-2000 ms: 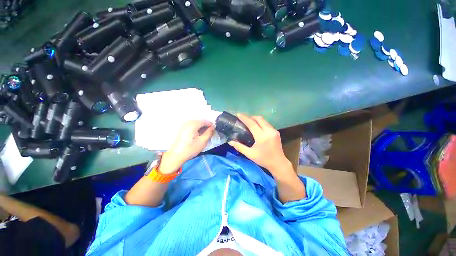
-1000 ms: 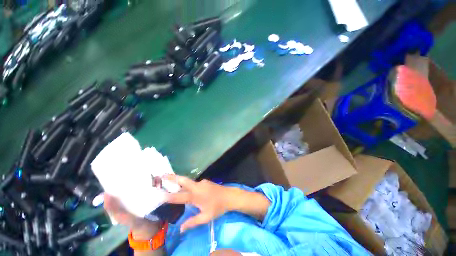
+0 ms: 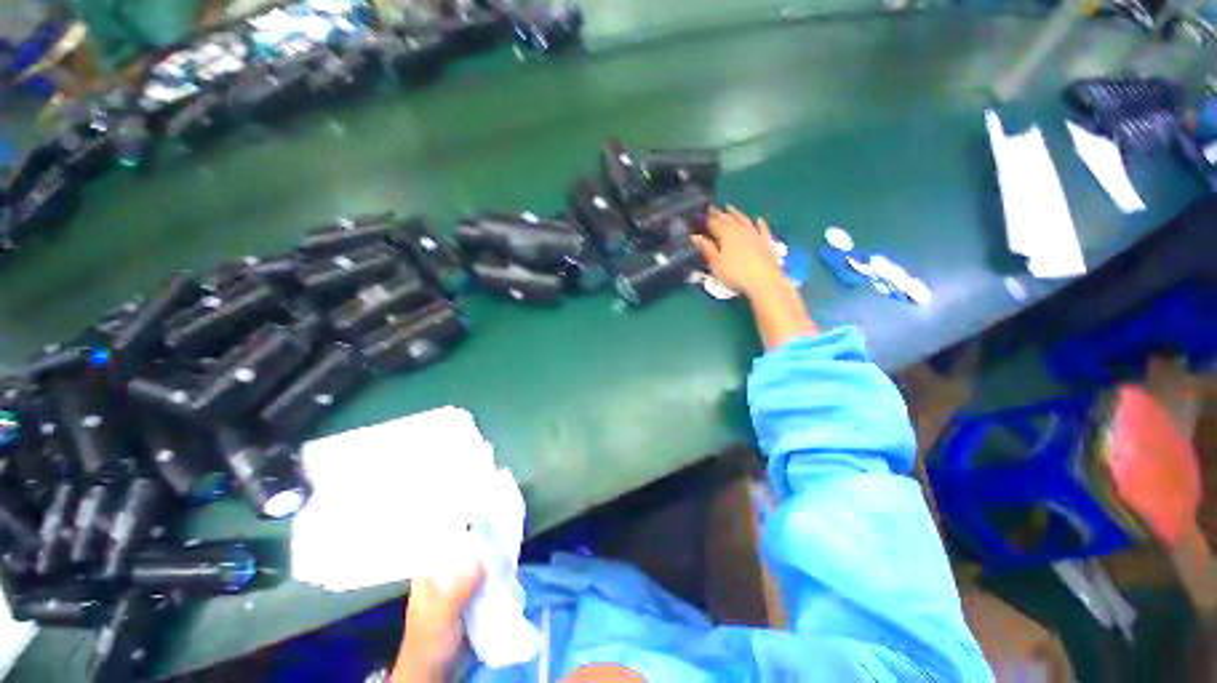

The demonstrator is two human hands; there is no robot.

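My left hand [image 3: 438, 616] is at the table's front edge, holding a bunched white wrapping [image 3: 497, 574] that hangs beside the flat stack of white sheets [image 3: 380, 500]. I cannot tell whether a black unit is inside. My right hand [image 3: 741, 254] reaches far over the table, fingers spread, with its fingertips at the right end of the black cylindrical units [image 3: 661, 267]. It partly covers a pile of round discs [image 3: 794, 264]. More black units [image 3: 254, 367] lie heaped to the left of the sheets.
More discs [image 3: 881, 274] lie to the right. White strips [image 3: 1034, 200] and a dark item [image 3: 1128, 107] are at the far right of the table. A row of dark units [image 3: 267, 87] runs along the back left. A blue stool [image 3: 1028, 480] with an orange-red top stands on the floor.
My right hand has left the white bundle and stretched forward and right to the black units and discs. My left hand still holds white wrapping. The black unit my right hand held earlier no longer shows.
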